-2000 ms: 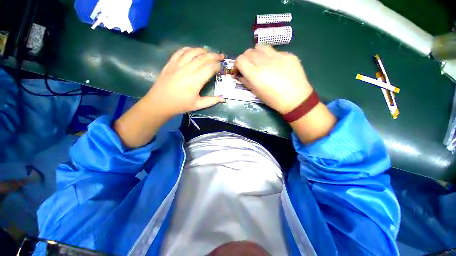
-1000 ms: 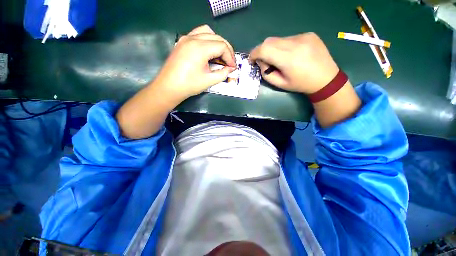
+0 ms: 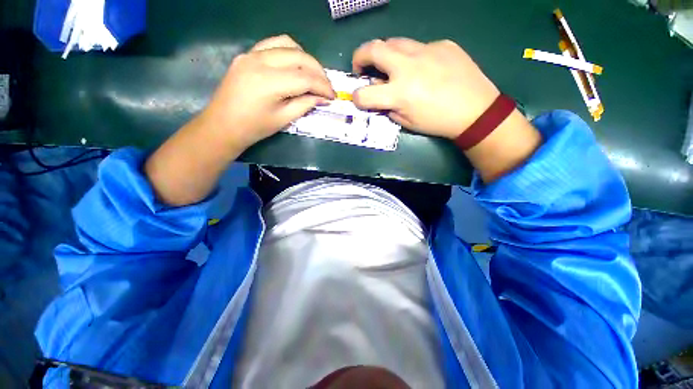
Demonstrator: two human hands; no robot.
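A flat silvery-white phone mid-frame (image 3: 346, 128) lies at a slant on the mat in front of me, with a small dark part on it. A small orange-yellow flex piece (image 3: 344, 96) shows at its upper part, between the fingertips of both hands. My left hand (image 3: 270, 91) covers the frame's left end and holds it, its fingertips at the orange piece. My right hand (image 3: 429, 91) is curled over the upper right side, thumb and finger at the orange piece's other side. The fingers hide the exact grip and any tool.
Flex cables with orange-yellow ends (image 3: 564, 61) lie crossed at the right. A blue bin (image 3: 47, 24) with white strips (image 3: 91, 29) stands at the upper left. A dotted white sheet (image 3: 355, 6) is cut off by the top edge. The bench mat (image 3: 190, 76) is dark green.
Both hands have moved slightly left, and the phone frame now lies at more of a slant. The orange-yellow piece now shows between the fingertips. The dotted sheet has shifted mostly out of view.
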